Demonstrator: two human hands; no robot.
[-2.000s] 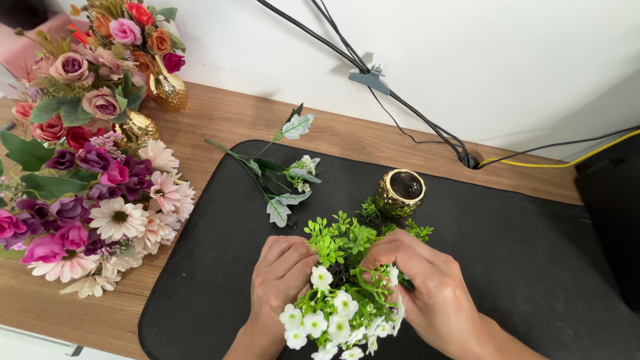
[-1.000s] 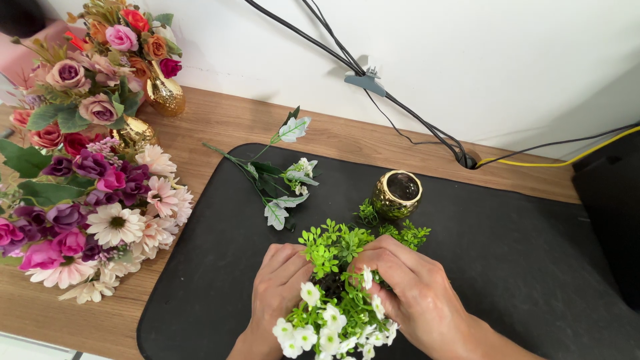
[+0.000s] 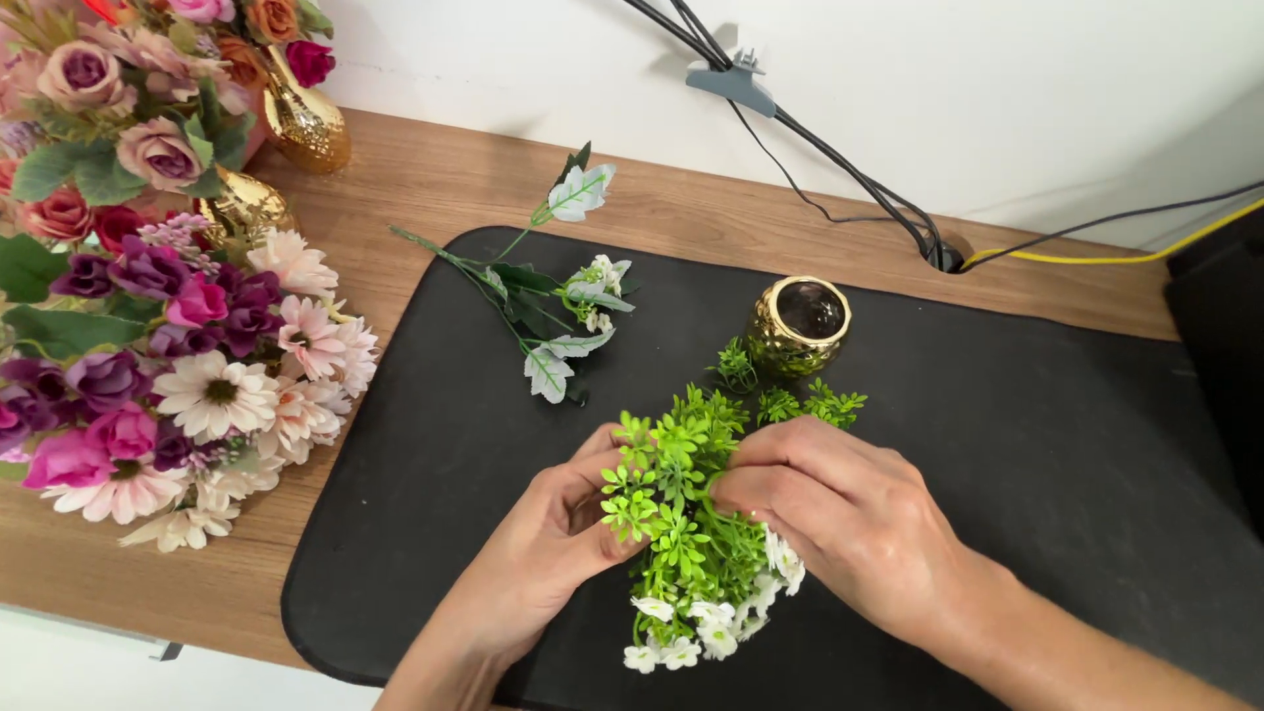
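Note:
My left hand grips the left side of a bunch of artificial greenery with small white flowers along its lower edge. On the bunch's right side, the fingers of my right hand pinch among the green stems, their tips partly hidden by leaves. Just beyond the hands stands an upright gold pot with a dark inside. Small green sprigs show beside the pot's base. An artificial stem with pale leaves and small white blooms lies to the left, across the black mat's far edge.
The black desk mat lies on a wooden desk. Artificial bouquets and gold vases crowd the left side. Cables run down the wall into a desk hole, and a black object stands at the right.
The bunch has tilted between my hands, so its green leaves show more and the white flowers now hang at its lower edge. The gold pot and the loose stem have stayed put.

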